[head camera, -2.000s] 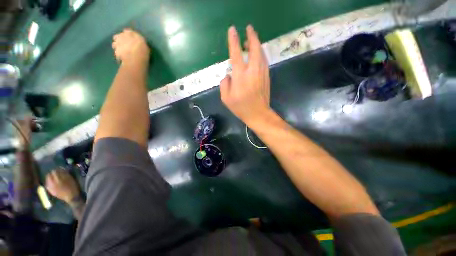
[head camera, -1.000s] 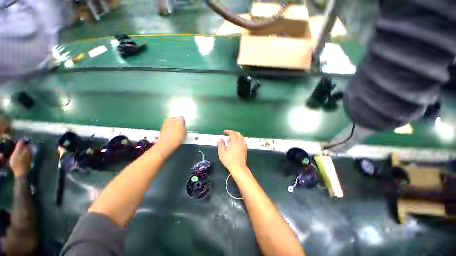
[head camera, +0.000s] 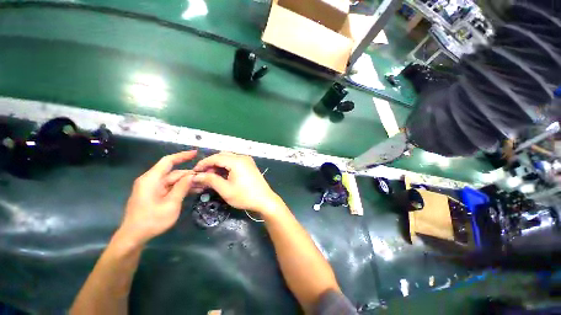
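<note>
My left hand (head camera: 157, 197) and my right hand (head camera: 237, 181) meet at the fingertips just above a black round housing (head camera: 209, 212) on the dark green mat. The fingertips seem to pinch something small, too small to make out; the wired disc beside the housing is hidden behind the fingers. A pale green dot (head camera: 205, 197) shows at the housing's upper edge. A thin pale wire (head camera: 252, 216) curves beside my right wrist.
Another housing (head camera: 330, 173) with a wired disc (head camera: 335, 195) lies right, by a cream strip (head camera: 353, 193). Farther right is a cardboard tray (head camera: 432, 215). Black units (head camera: 244, 66) stand on the belt near an open carton (head camera: 307, 34). A corrugated hose (head camera: 486, 92) hangs upper right. Dark parts (head camera: 58, 138) lie left.
Both hands have come back from the belt and rail to the housing, and their fingertips have come together. The view has turned and shifted toward the right.
</note>
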